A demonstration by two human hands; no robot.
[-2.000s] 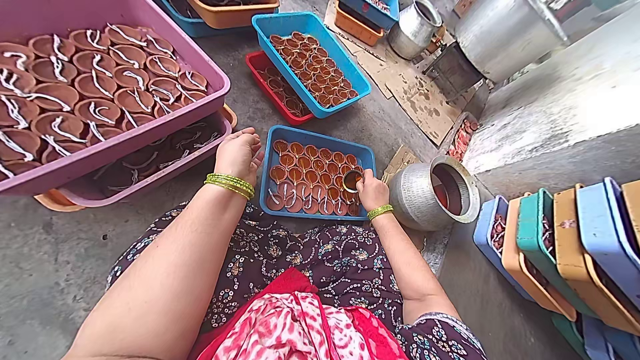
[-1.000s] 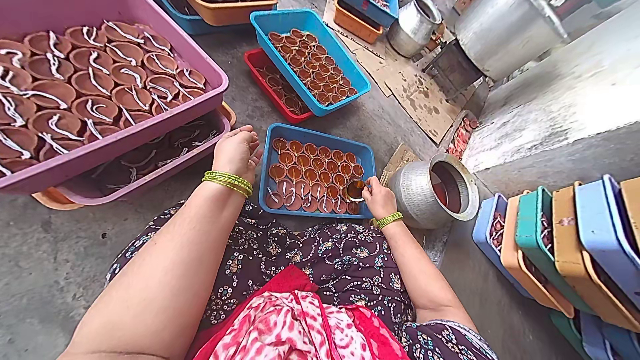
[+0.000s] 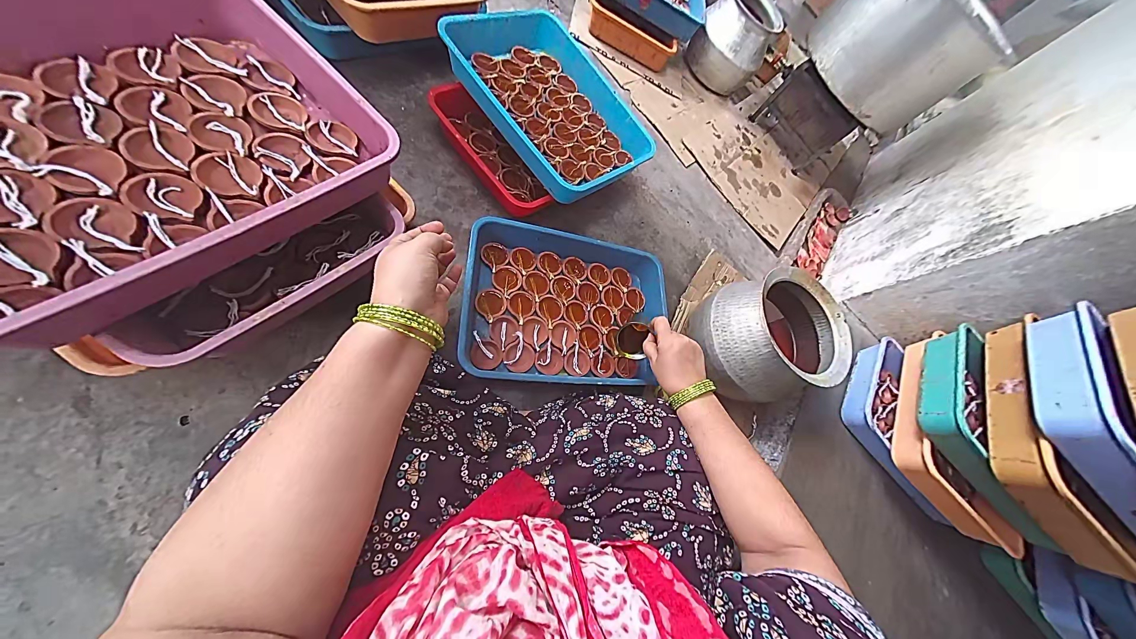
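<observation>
A blue plastic tray (image 3: 559, 229) on the floor holds rows of small clay lamps (image 3: 550, 309). Lamps in the upper rows hold glossy amber liquid; several in the bottom rows look drier, with white wicks showing. My right hand (image 3: 674, 357) grips a small round metal cup (image 3: 632, 339) of dark liquid over the tray's lower right part. My left hand (image 3: 419, 271) hangs just left of the tray, fingers loosely curled and apart, holding nothing. Right beside my right hand leans a dented metal pot (image 3: 750, 333), its mouth tilted toward me, with reddish liquid inside.
Stacked pink trays (image 3: 390, 164) of clay lamps with wicks stand at the left. Beyond the blue tray, a light-blue tray (image 3: 621, 182) overlaps a red tray (image 3: 515, 206). Stacked coloured trays (image 3: 954, 382) line the right side. Cardboard (image 3: 737, 160), metal vessels and a wall lie farther off.
My right hand with the cup has moved slightly down along the tray's right side. More lamps in the lower rows at the right look filled than before. My left hand has stayed about where it was.
</observation>
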